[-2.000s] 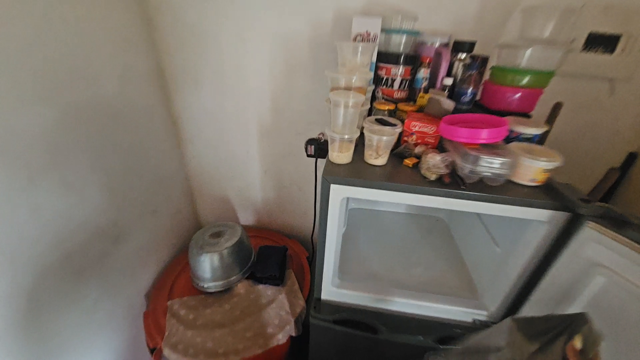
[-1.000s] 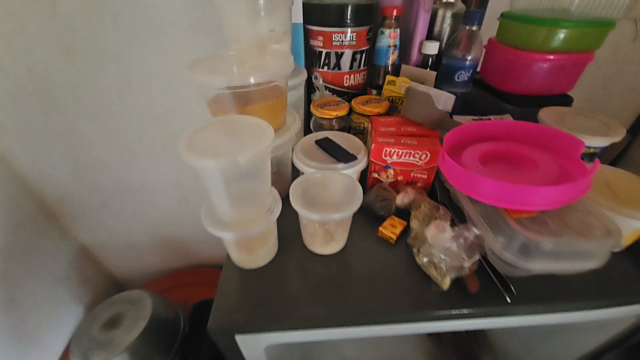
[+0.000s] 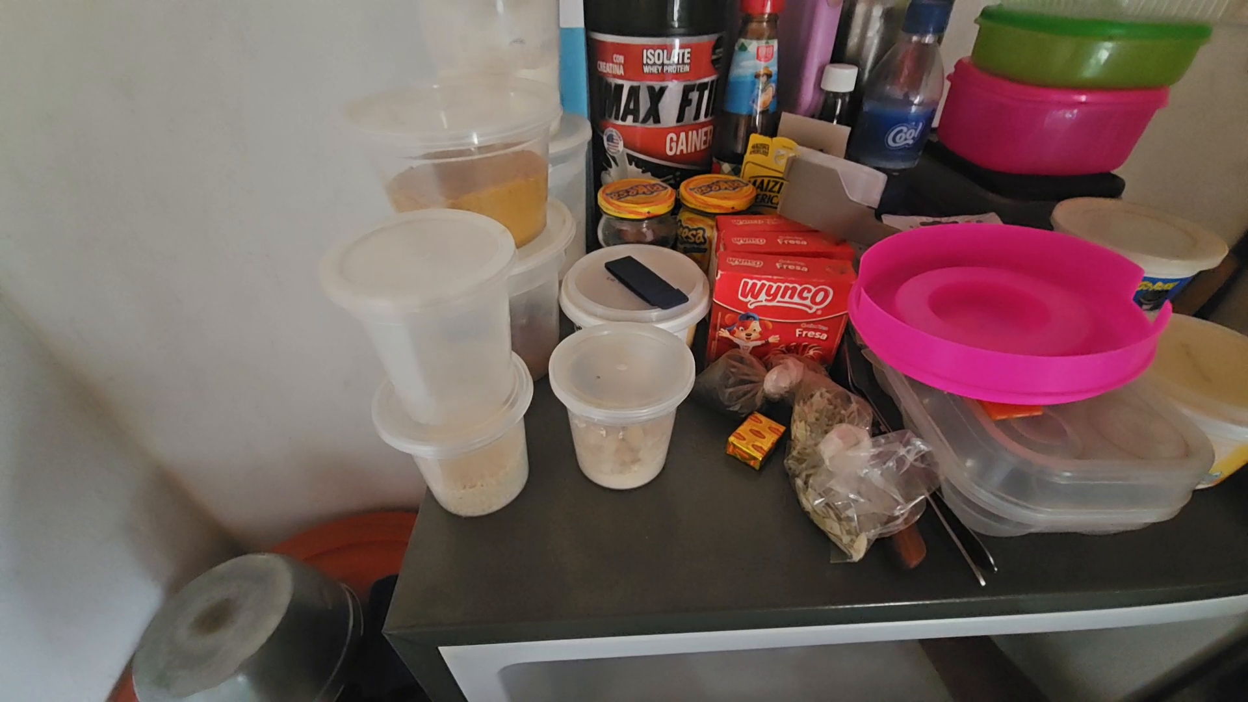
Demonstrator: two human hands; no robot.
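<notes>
Neither of my hands shows in the head view. On the dark top of a small refrigerator (image 3: 604,575) stands a lidded plastic cup of pale contents (image 3: 621,429). Left of it, a clear lidded cup (image 3: 429,312) is stacked on another cup of pale grains (image 3: 478,468). Behind them a container holds orange-brown powder (image 3: 478,190). A dark flat object (image 3: 645,283) lies on a white-lidded tub (image 3: 585,288). Red Wynco boxes (image 3: 780,302) stand beside it, with a small yellow cube (image 3: 755,441) and a knotted bag of dried leaves (image 3: 829,468) in front.
A pink plastic lid (image 3: 1004,312) rests on a clear flat container (image 3: 1072,468) at the right. Bottles, a black supplement tub (image 3: 655,97) and green (image 3: 1092,49) and pink bowls (image 3: 1048,112) stand behind. A metal pot (image 3: 249,624) sits low at the left, near the wall.
The view has moved much closer to the refrigerator top. The open refrigerator door and the dark plastic-like thing at lower right, seen two seconds ago, have left the view.
</notes>
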